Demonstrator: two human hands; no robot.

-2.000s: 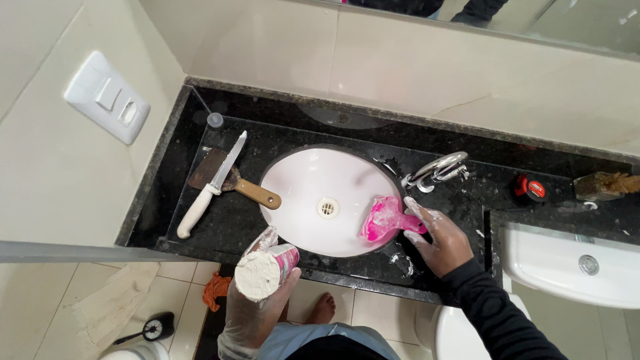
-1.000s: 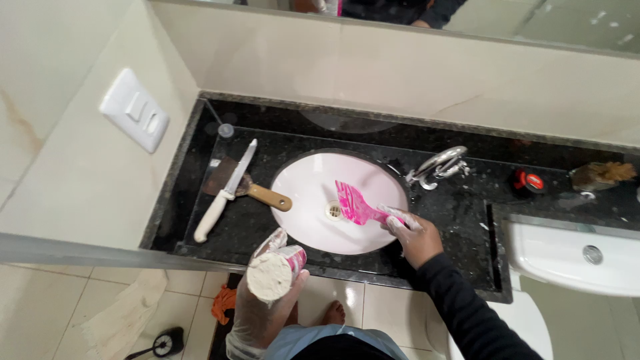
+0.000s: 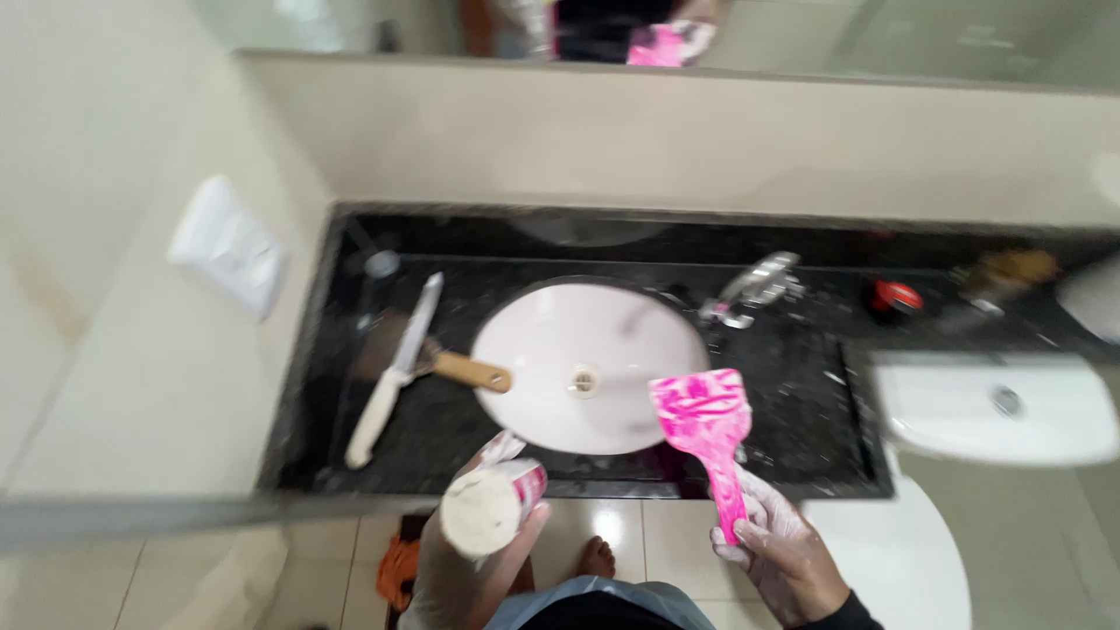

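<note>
My left hand holds a small tub of white paste in front of the counter's near edge, with its filled top facing up. My right hand grips the handle of a pink plastic spatula, its blade raised and smeared with white; white residue coats the fingers. Behind both hands is the oval white sink basin. Left of the basin, a knife with a white handle lies across a wide scraper, whose wooden handle extends over the basin's rim.
The black stone counter carries a chrome faucet, a red-topped item and a brush-like thing. A toilet tank stands at the right. Orange cloth lies on the tiled floor. A wall switch plate is at left.
The pink spatula was low in the basin, then over its middle; now my right hand holds it upright at the basin's near right edge. My left hand still holds the tub.
</note>
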